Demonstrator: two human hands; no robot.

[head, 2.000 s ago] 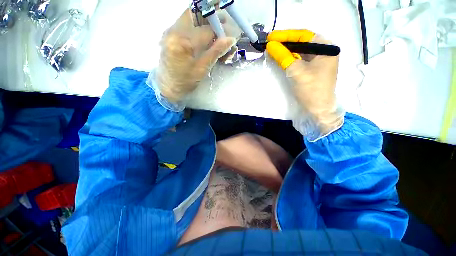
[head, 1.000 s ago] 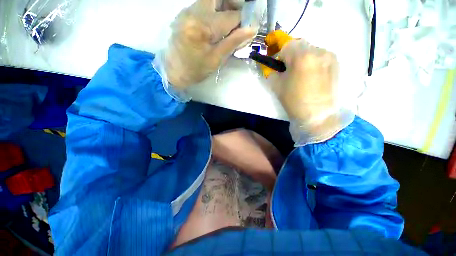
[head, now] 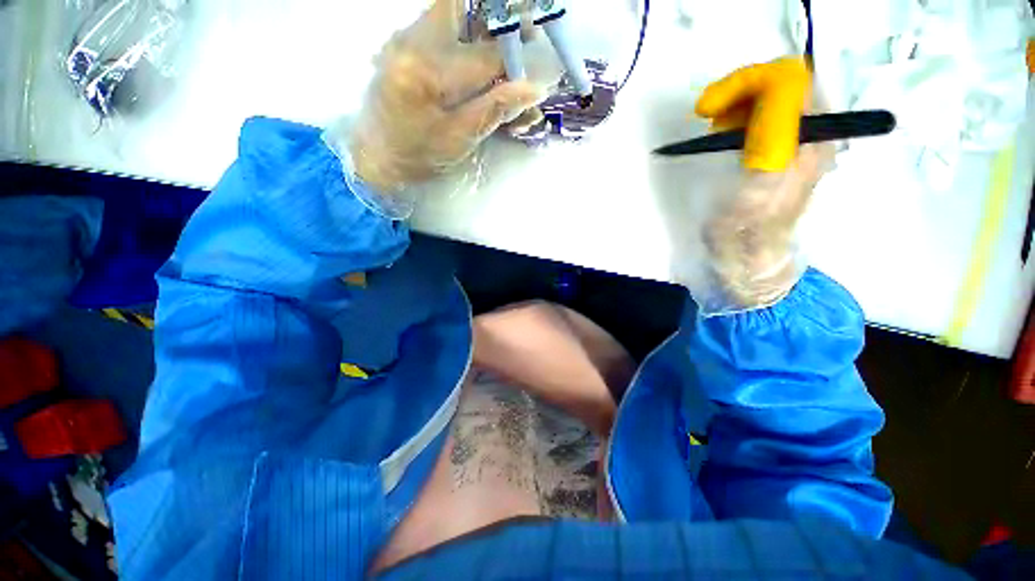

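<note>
My left hand [head: 437, 108], in a clear glove, grips the module assembly [head: 524, 16] at the top edge of the view. Its two pale legs [head: 565, 57] run down to a shiny dark lower module part [head: 573, 117], partly hidden by my fingers. A thin black wire curves up from that part. My right hand [head: 766, 170], with orange finger cots, holds the black tweezers [head: 794, 134] well to the right of the module. Their tip points left and touches nothing.
A shiny waiting module in clear film [head: 114, 51] lies at the upper left. Crumpled white wipes [head: 948, 85] lie at the right, with a black stick or line [head: 808, 28] left of them. A yellow strip [head: 982, 244] marks the bench at right. Red bins [head: 70, 427] stand low at left.
My right hand has moved right with the tweezers, away from the lower module part. The tweezers now lie nearly level across the fingers. The legs and lower part show more openly.
</note>
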